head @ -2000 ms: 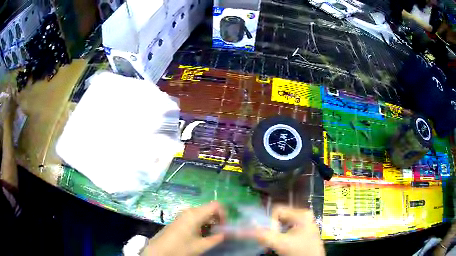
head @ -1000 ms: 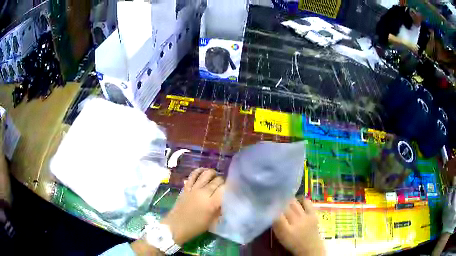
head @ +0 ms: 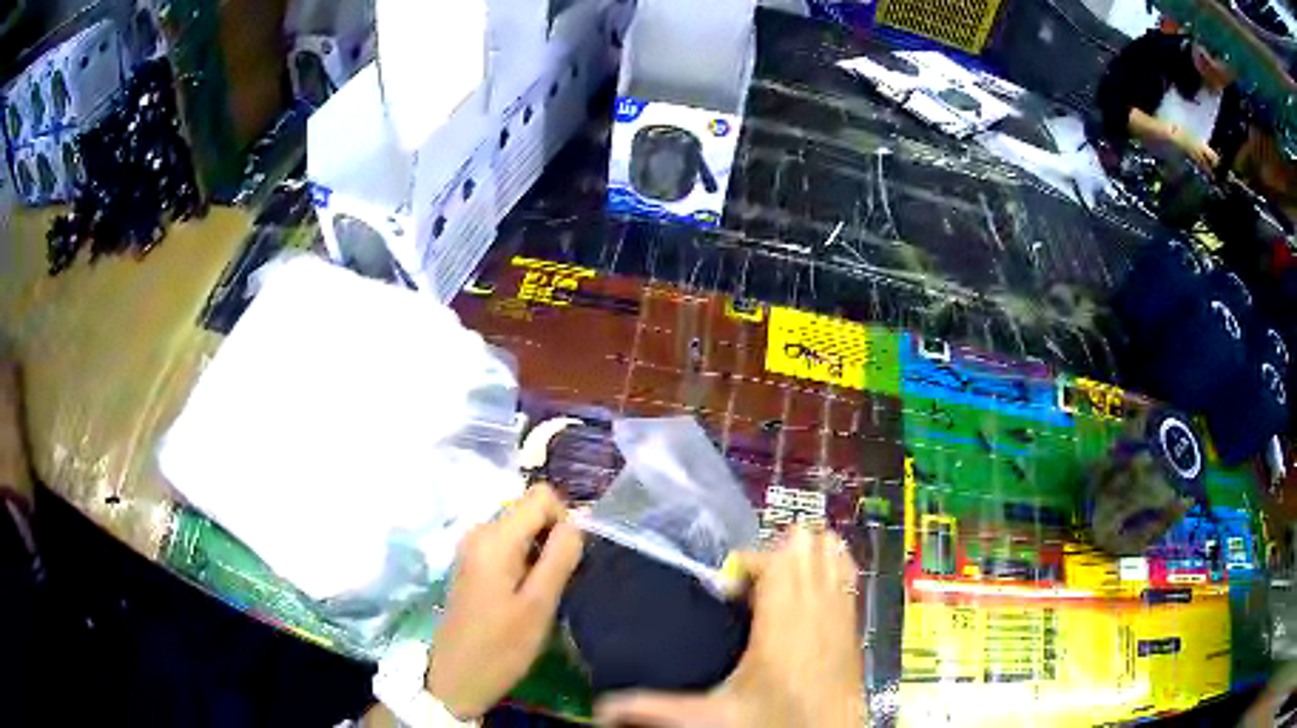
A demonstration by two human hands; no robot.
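Note:
A dark round speaker (head: 652,620) lies low in the middle, its near part bare and black. A clear, crinkled poly bag (head: 680,491) stands out from its far side, its edge across the speaker. My left hand (head: 501,597), with a white watch at the wrist, pinches the bag's edge at the speaker's left. My right hand (head: 797,633) is around the speaker's right side, a yellow tip on one finger at the bag edge. The stack of poly bags (head: 342,434) lies to the left. The speaker's underside is hidden.
An open retail box (head: 671,159) stands at the back, with a row of boxes (head: 458,213) to its left. A camouflage speaker (head: 1134,498) and dark waiting speakers (head: 1209,334) are at right. Flat packets (head: 946,93) lie at the far side. A person (head: 1169,107) is at upper right.
The bag, earlier raised between my hands, now lies lower with the black speaker showing at its near side. My right hand has come over the speaker's side. The view has shifted slightly.

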